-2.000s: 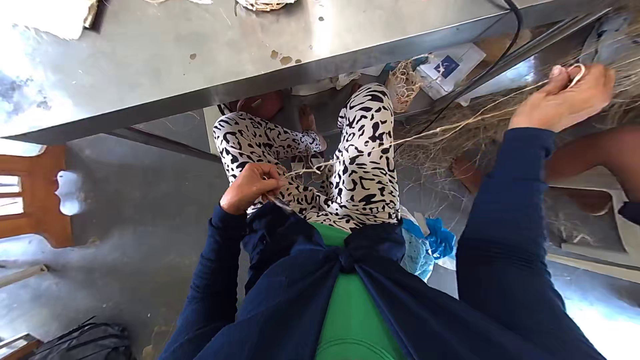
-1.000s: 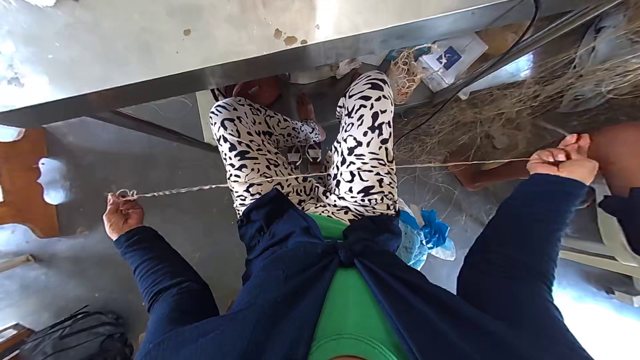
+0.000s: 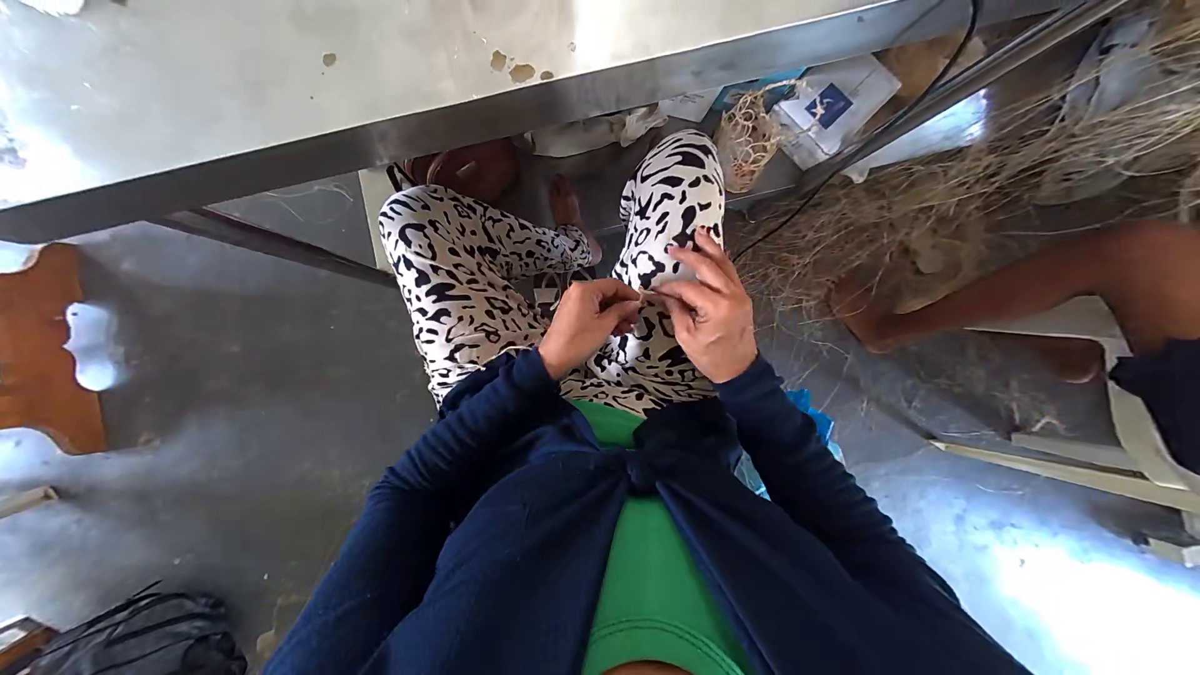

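Above my lap, in black-and-white patterned trousers (image 3: 469, 300), both hands meet fingertip to fingertip. My left hand (image 3: 589, 319) has its fingers curled, pinching a thin pale fibre cord (image 3: 643, 298). My right hand (image 3: 708, 305) pinches the same cord between thumb and forefinger, with its other fingers spread. Only a short bit of the cord shows between the fingertips; most of it is hidden by the hands or too fine to follow.
A metal-edged table (image 3: 375, 136) runs across the top. Beyond my right knee lie a netted fibre bag (image 3: 747, 141), a white box (image 3: 834, 103) and loose dry fibres (image 3: 937, 206). Another person's bare leg (image 3: 994, 286) is at the right. A black bag (image 3: 155, 637) lies lower left.
One second ago the cord was stretched wide between my hands, held far out to each side. Both hands have come inward and now meet over my lap.
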